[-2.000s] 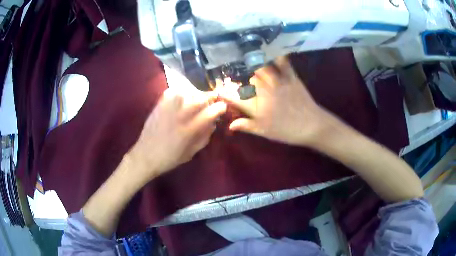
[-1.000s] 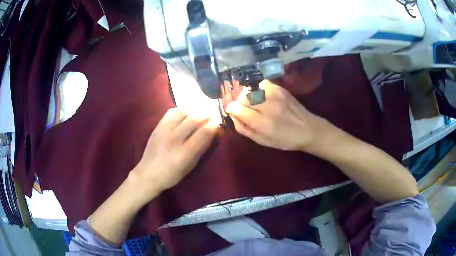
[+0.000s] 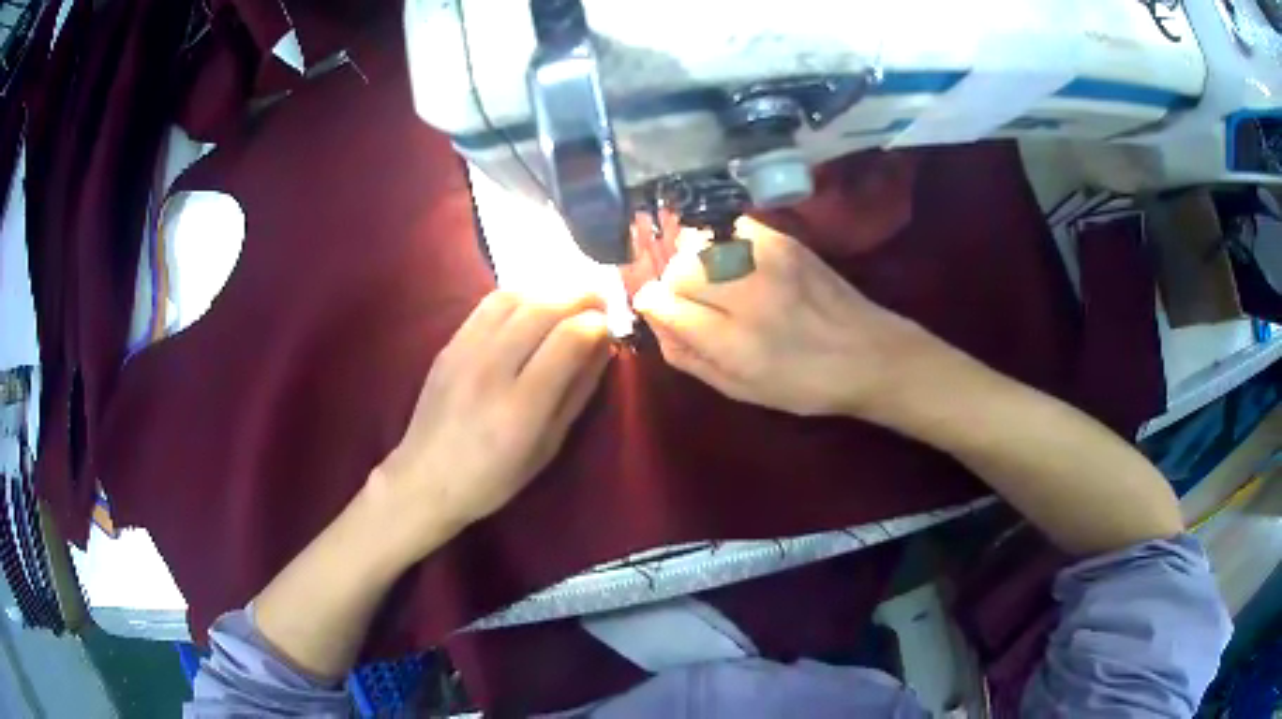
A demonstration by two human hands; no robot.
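Observation:
A large maroon garment panel (image 3: 787, 464) lies on the machine table and hangs over its front edge. A white sewing machine (image 3: 956, 84) with a blue stripe stands over it, its lamp glaring at the needle area. My left hand (image 3: 492, 400) is left of the needle area, fingertips pinching the cloth just in front of it. My right hand (image 3: 773, 330) is right of it, fingertips pinching the cloth close to the left ones. A small dark slit or gap shows between the fingertips. Glare hides the needle and the finest detail.
Layers of maroon cloth (image 3: 134, 155) heap at the left. Small maroon pieces (image 3: 1121, 316) with pale edges lie at the right, beside a brown piece (image 3: 1189, 267). A blue basket (image 3: 398, 684) shows below the table's white front edge (image 3: 661, 573).
Both hands were further in under the machine head two seconds ago, then drew back slightly. Over the last second they hardly move, their fingertips still together at the cloth. The view has shifted slightly.

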